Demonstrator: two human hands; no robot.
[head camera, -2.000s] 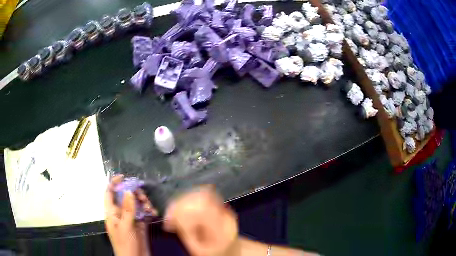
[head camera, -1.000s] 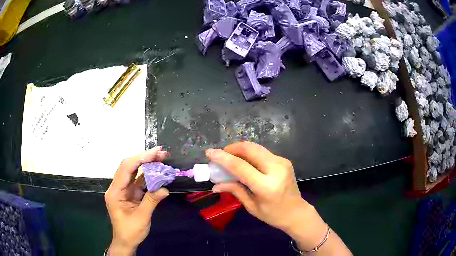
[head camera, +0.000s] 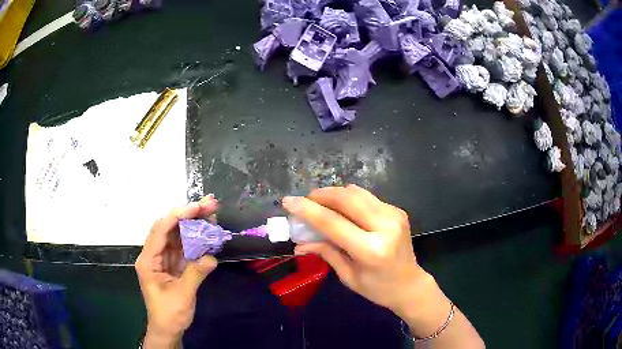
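Note:
My left hand (head camera: 174, 272) holds a purple base part (head camera: 202, 238) over the table's front edge, its narrow end pointing right. My right hand (head camera: 361, 249) holds the glue bottle (head camera: 278, 230) lying sideways, its magenta needle tip pointing left. The tip's end is at or very close to the narrow end of the purple part; I cannot tell if they touch. A heap of purple base parts (head camera: 354, 75) lies at the back centre, with grey-white ruffled parts (head camera: 501, 68) to its right.
A white sheet (head camera: 102, 191) with a gold cutter (head camera: 154, 117) on it lies at left. A cardboard tray (head camera: 569, 163) of grey-white parts stands at right. A red part (head camera: 300, 281) shows below the table edge. Blue crates (head camera: 31, 290) stand low at left and right. A yellow bin (head camera: 12, 27) is far left.
Two seconds ago the glue bottle stood on the table; my right hand has since taken it. Since one second ago the tip has drawn slightly back from the purple part, and the view has shifted slightly.

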